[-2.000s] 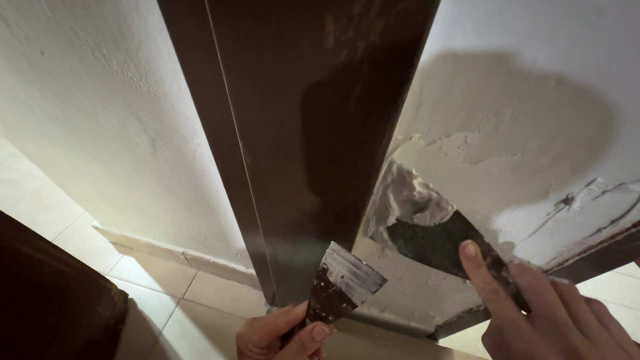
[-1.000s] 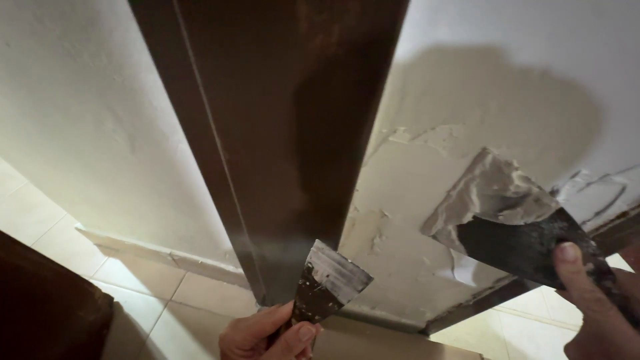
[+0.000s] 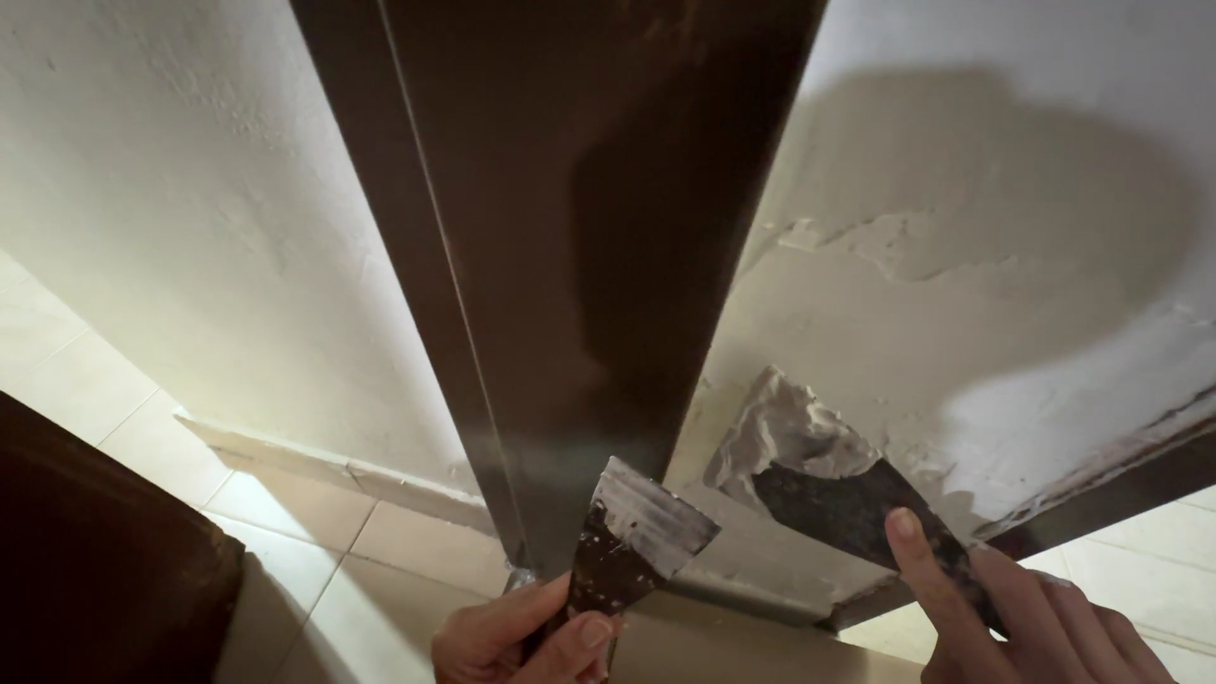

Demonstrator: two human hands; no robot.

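Note:
My left hand (image 3: 532,636), at the bottom centre, grips a small putty knife (image 3: 641,537) with its blade up and smeared with pale filler. A wider putty knife (image 3: 826,494) is in my right hand (image 3: 1026,617), the index finger laid along it. Thick grey-white filler (image 3: 793,427) covers its front edge, which lies at the lower part of the plastered wall (image 3: 883,313), right of a dark brown door frame (image 3: 589,237). Whether the wide blade touches the wall, I cannot tell. Ridges of filler (image 3: 883,237) mark the wall above it.
Left of the frame stands another pale wall (image 3: 209,218) with a baseboard (image 3: 332,465) over floor tiles (image 3: 399,560). A dark brown panel (image 3: 95,560) fills the lower left corner. A dark trim strip (image 3: 1121,484) edges the wall at the lower right. A shadow falls across wall and frame.
My right hand with the wide putty knife moved right, away from the door frame, then back left and lower. The dark marks on the right part of the wall now look covered. My left hand has stayed about still.

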